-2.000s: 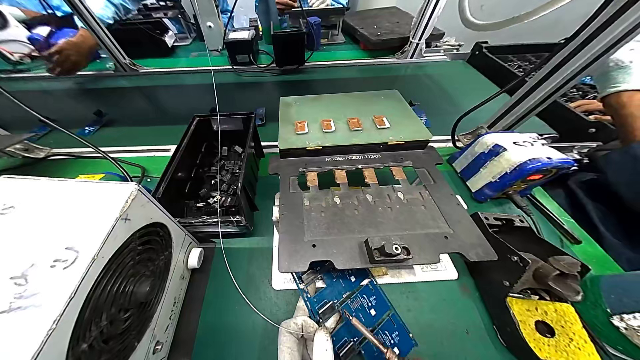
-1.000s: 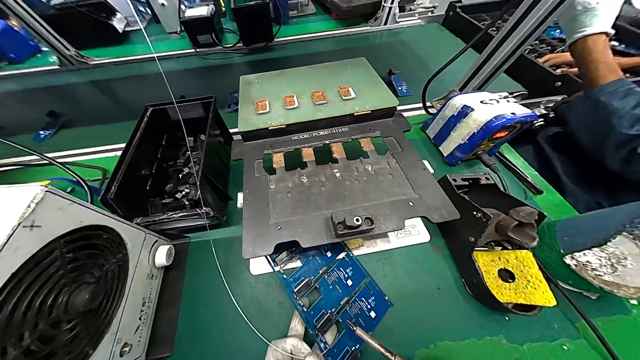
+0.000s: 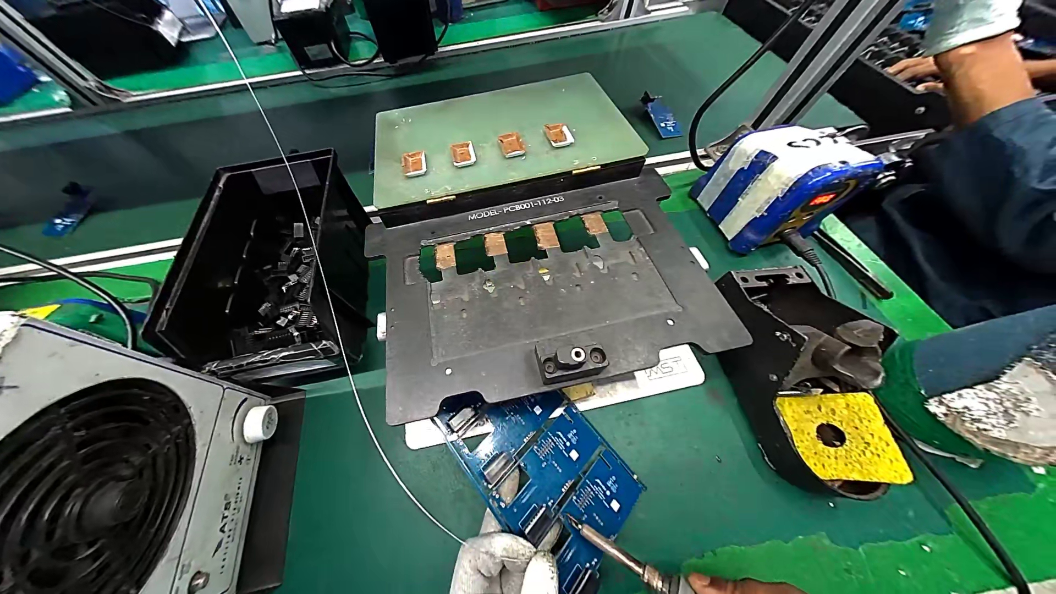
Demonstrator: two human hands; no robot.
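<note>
My left hand [image 3: 505,564], in a white glove, is at the bottom centre against the lower left of a blue circuit board panel [image 3: 606,478]; solder wire [image 3: 369,436] runs up from its fingers. My right hand [image 3: 738,585], bare and mostly cut off by the bottom edge, holds a soldering iron [image 3: 620,558]. The iron's tip meets the board close to a black connector [image 3: 540,525]. The board's upper end lies against the lower edge of a black soldering fixture [image 3: 544,313], whose green hinged lid [image 3: 503,107] is open and carries several copper-coloured pads.
At left stand a black bin [image 3: 247,181] of small connectors and a fan unit [image 3: 219,462]. At right are a blue soldering station [image 3: 784,186] and an iron stand with a yellow sponge [image 3: 846,437]. A co-worker's arm [image 3: 982,74] reaches in at upper right.
The iron's tip has moved from the board's lower edge area to beside a connector. The co-worker's gloved hand has come into view at upper right. The view has swung right.
</note>
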